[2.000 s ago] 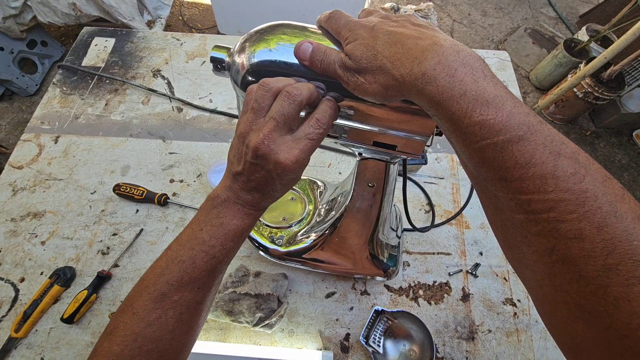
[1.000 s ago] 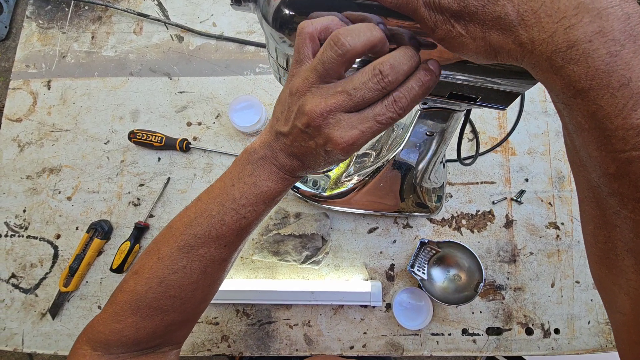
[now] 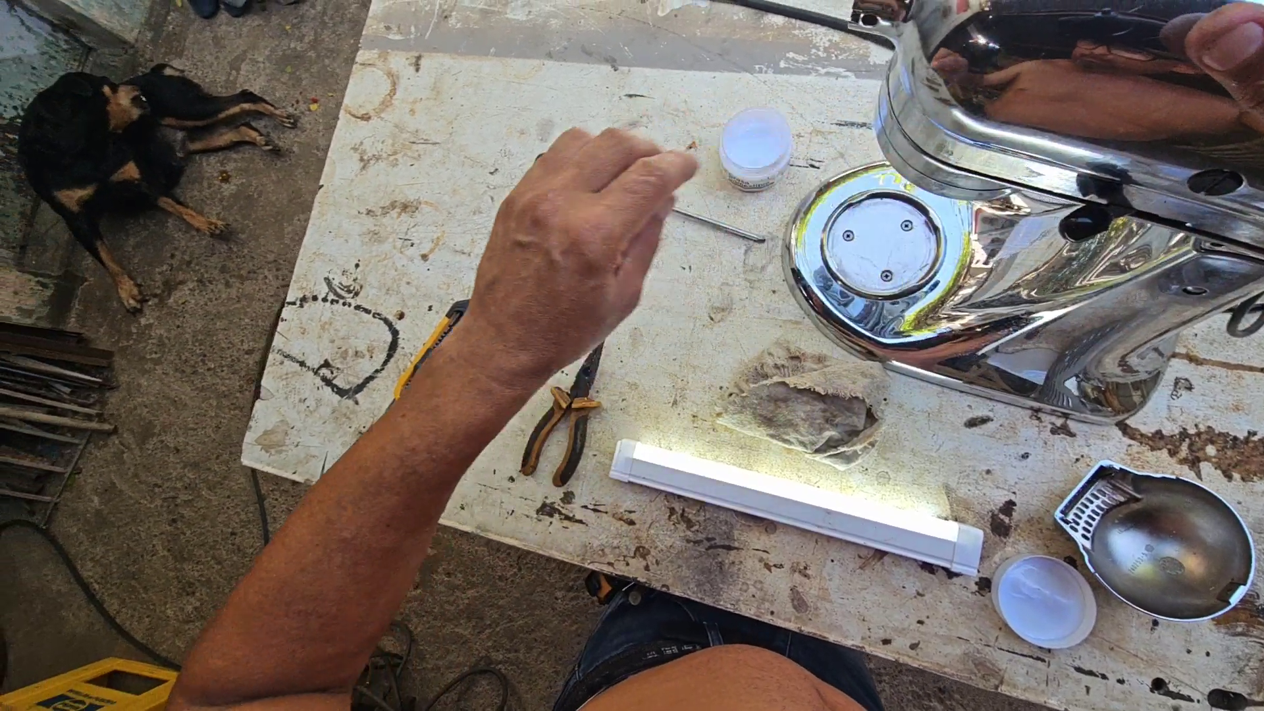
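Observation:
My left hand [image 3: 583, 242] is over the table, its fingers curled and slightly blurred. A screwdriver shaft [image 3: 721, 225] shows just beyond it; its handle is hidden, and I cannot tell whether the hand touches it. At the upper right, my right hand [image 3: 1229, 49] has its thumb on the chrome head of a stand mixer [image 3: 1057, 109]; its other fingers are out of view. The mixer's round base plate [image 3: 882, 244] bears several screws. A small round jar [image 3: 755, 148] with white contents stands left of the mixer.
Pliers [image 3: 565, 425] and a partly hidden utility knife [image 3: 427, 346] lie near my left forearm. A crumpled cloth [image 3: 805, 405], a lit light bar [image 3: 795, 504], a white-filled lid [image 3: 1044, 600] and a chrome mixer cover [image 3: 1165, 543] lie nearer me. A dog [image 3: 118, 158] lies on the floor.
My left hand has left the mixer head and moved left over the table. My right hand remains at the mixer head. The view has shifted left, showing the dog.

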